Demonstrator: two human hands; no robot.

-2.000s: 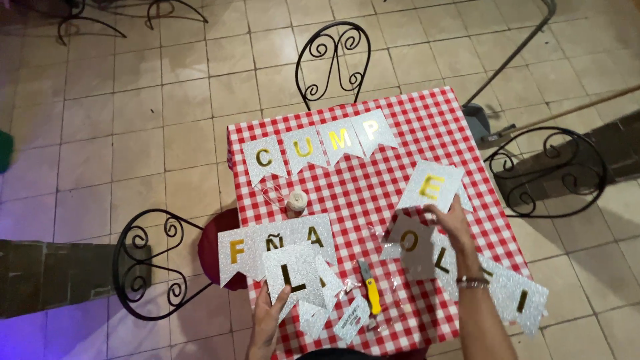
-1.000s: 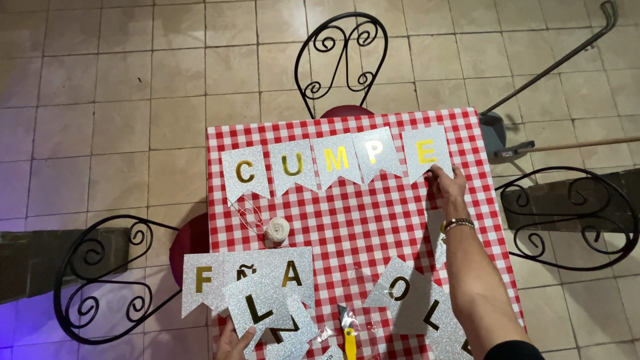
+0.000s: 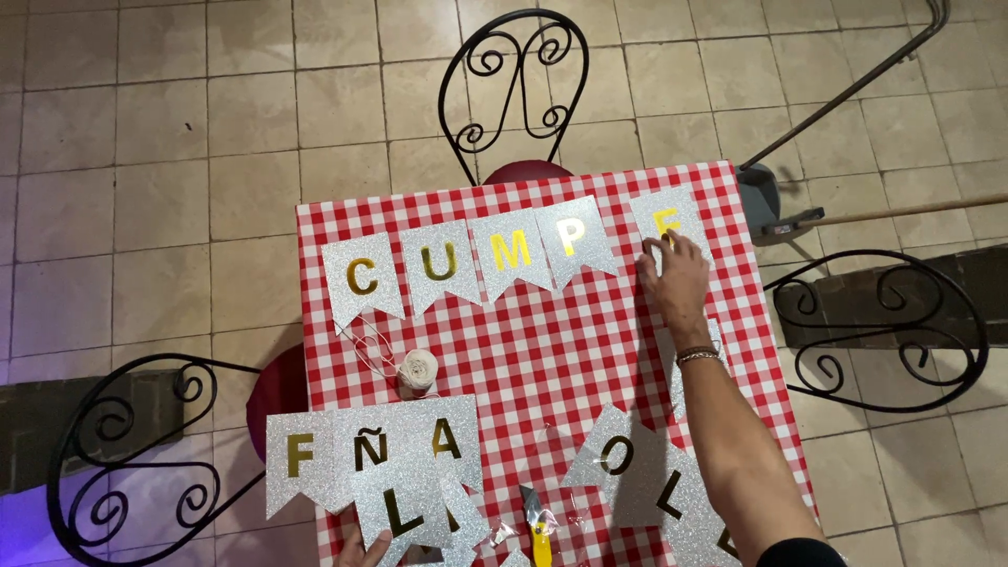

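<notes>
My right hand [image 3: 677,276] rests its fingertips on a silver glitter pennant with a gold E [image 3: 665,216], lying flat near the table's far right corner. To its left lie pennants lettered C [image 3: 362,276], U [image 3: 439,261], M [image 3: 511,250] and P [image 3: 572,235]. My left hand [image 3: 362,547], partly cut off below, holds an L pennant [image 3: 403,508] between thumb and fingers, over others at the lower left. F [image 3: 299,457], Ñ [image 3: 371,449] and A [image 3: 446,438] pennants overlap there. A ball of white string [image 3: 417,370] sits above them.
A yellow utility knife [image 3: 539,528] lies near clear plastic scraps. O [image 3: 617,454] and L pennants [image 3: 669,494] overlap at the lower right of the checked tablecloth [image 3: 551,354]. Black metal chairs [image 3: 513,87] stand around the table. A dustpan [image 3: 760,197] is beyond the right corner.
My right hand has carried the E pennant from above the O pennant to the far right of the table, beside P. My left hand still holds the L pennant.
</notes>
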